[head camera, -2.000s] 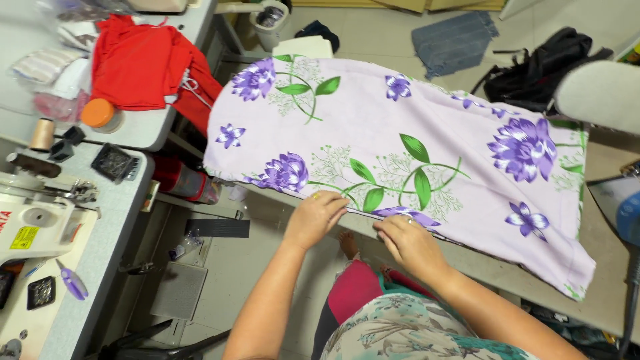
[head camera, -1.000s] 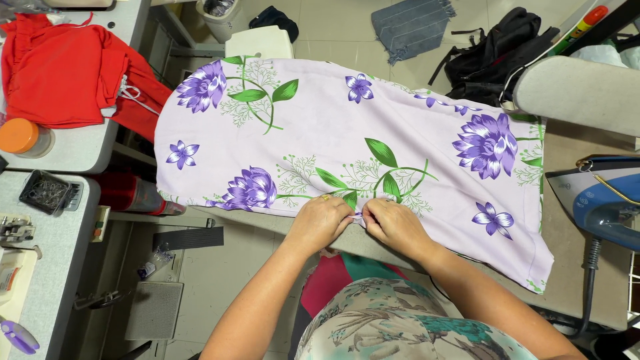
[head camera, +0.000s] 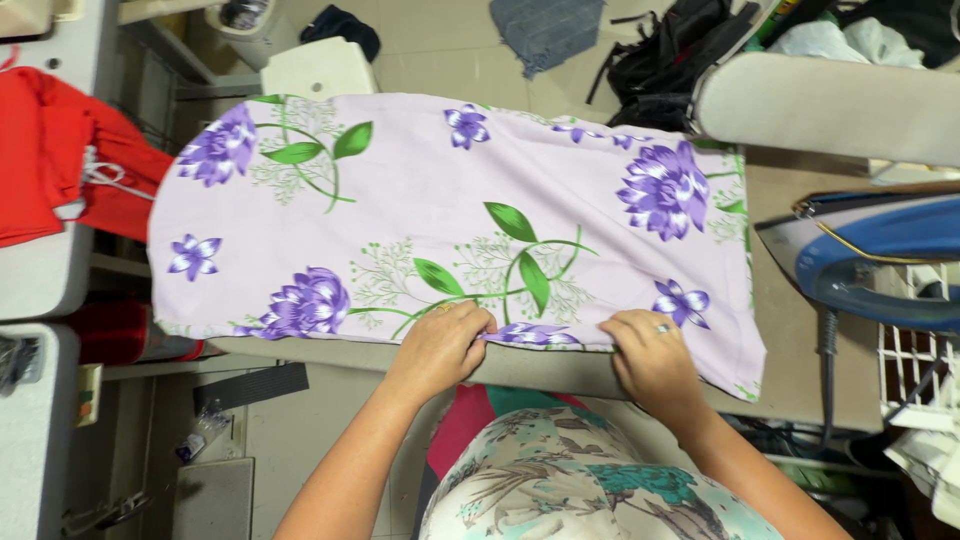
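A pale lilac fabric with purple flowers and green leaves (head camera: 427, 187) lies spread over an ironing board (head camera: 555, 375), whose padded near edge shows below it. My left hand (head camera: 448, 341) pinches the near hem of the fabric between thumb and fingers. Farther right along the same edge, my right hand (head camera: 652, 360) also grips the hem, its fingertips on top of the cloth and its thumb partly hidden. Slight diagonal creases run across the right part of the fabric. A blue steam iron (head camera: 877, 259) rests at the right end of the board, apart from the cloth.
A small padded sleeve board (head camera: 832, 105) juts in at the upper right, beside a black backpack (head camera: 660, 60). Red clothing (head camera: 67, 157) hangs over a table at the left. A white stool (head camera: 319, 69) stands beyond the board, and blue denim (head camera: 547, 30) lies on the floor.
My right hand has moved right along the near hem, away from my left hand; one second ago the two were close together. The view has shifted toward the right since the earliest frame.
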